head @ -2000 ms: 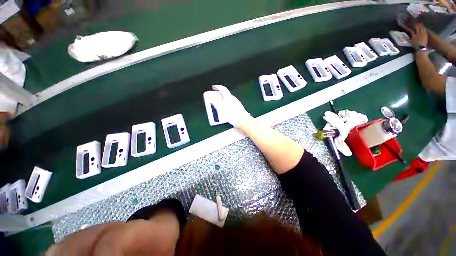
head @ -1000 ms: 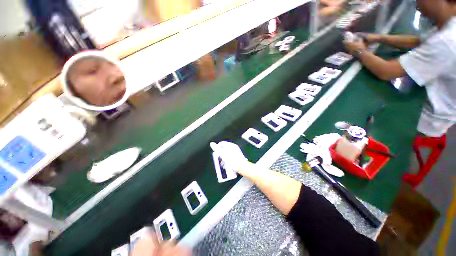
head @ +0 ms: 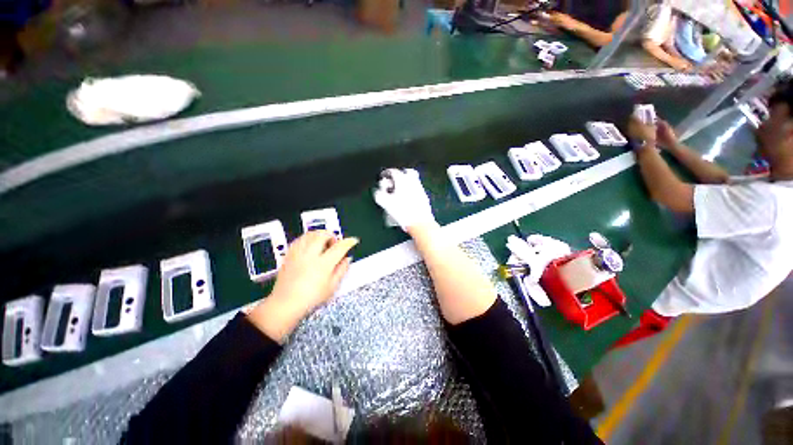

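My left hand [head: 309, 271] is bare. It lies over the near end of a white plastic housing [head: 321, 214] on the belt and hides part of it; whether it grips the housing cannot be seen. My right hand [head: 405, 200] wears a white glove. Its fingers are curled over another housing, which is mostly hidden beneath the glove. A separate housing [head: 263, 249] lies flat just left of my left hand, with its window and small dark hole showing.
More housings lie along the green belt [head: 217, 191] on both sides. Bubble wrap [head: 383, 348] bears a white pad [head: 304, 412] and pale stick [head: 337, 408]. A red bin [head: 581, 295], crumpled white gloves or rags [head: 537, 259] and a long black handle [head: 541, 326] are at right. A person [head: 730, 217] works beyond.
The view has swung back and forth. My left hand has come up from the lower edge to a housing on the belt. My gloved right hand stays over a housing, now covering more of it.
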